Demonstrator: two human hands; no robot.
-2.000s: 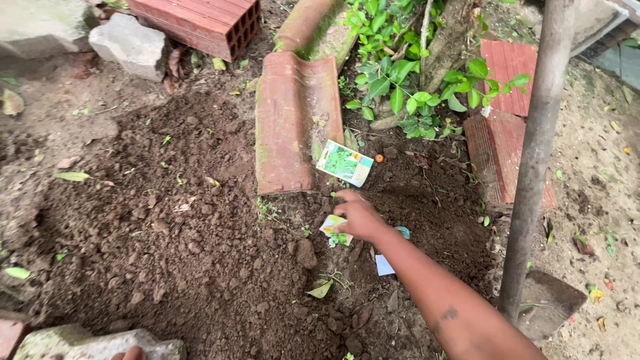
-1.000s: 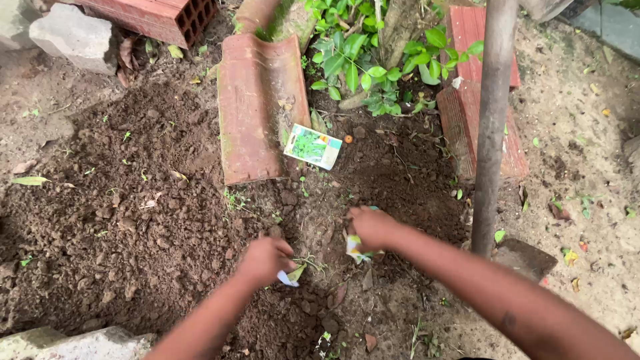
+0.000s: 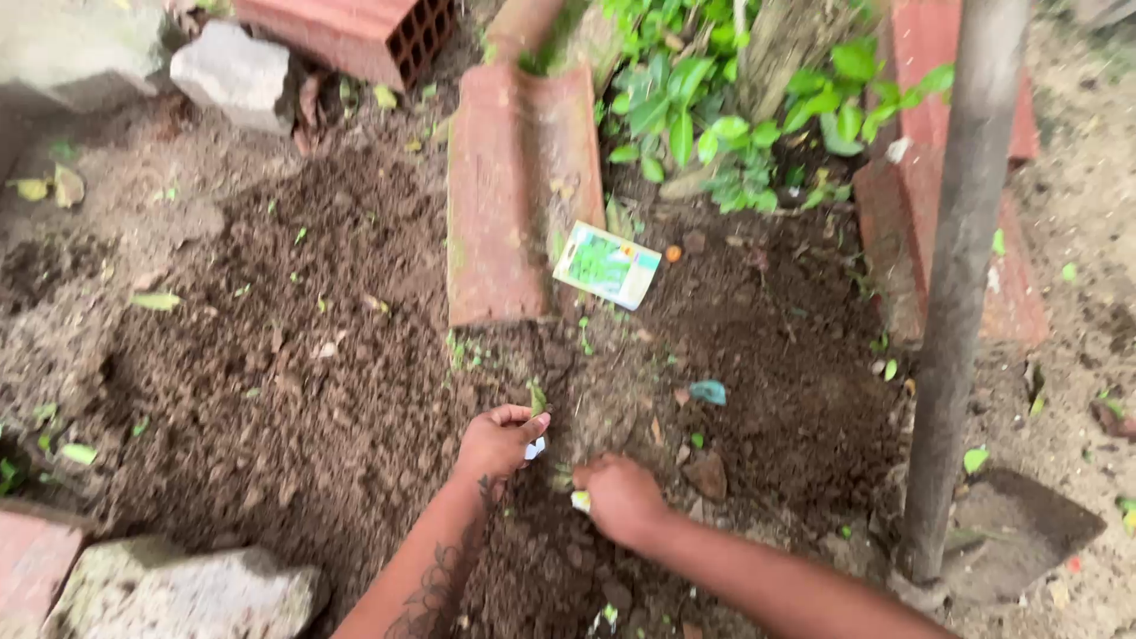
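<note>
My left hand (image 3: 499,444) pinches a green leaf (image 3: 538,398) between thumb and fingers, and a small white piece of paper (image 3: 534,448) shows under the same fingers. To its right, low over the soil, my right hand (image 3: 621,497) is closed on a small white and yellow piece of packet (image 3: 581,501); thin green stems show by its fingertips. Beyond both hands a seed packet (image 3: 607,264) with a green plant picture lies partly against a curved clay roof tile (image 3: 497,195). A small teal scrap (image 3: 708,392) rests on the dark soil to the right.
A shovel's wooden handle (image 3: 963,293) rises at the right from its blade (image 3: 1021,532). Flat clay pieces (image 3: 1012,275) and a leafy plant (image 3: 683,106) stand farther back. A hollow brick (image 3: 355,27) and a grey stone (image 3: 235,75) lie at the top left, a pale block (image 3: 186,595) at the lower left.
My left hand, out of view two seconds ago except for a fingertip at the lower edge, has come in beside the right. The right hand has moved nearer my body relative to the seed packet.
</note>
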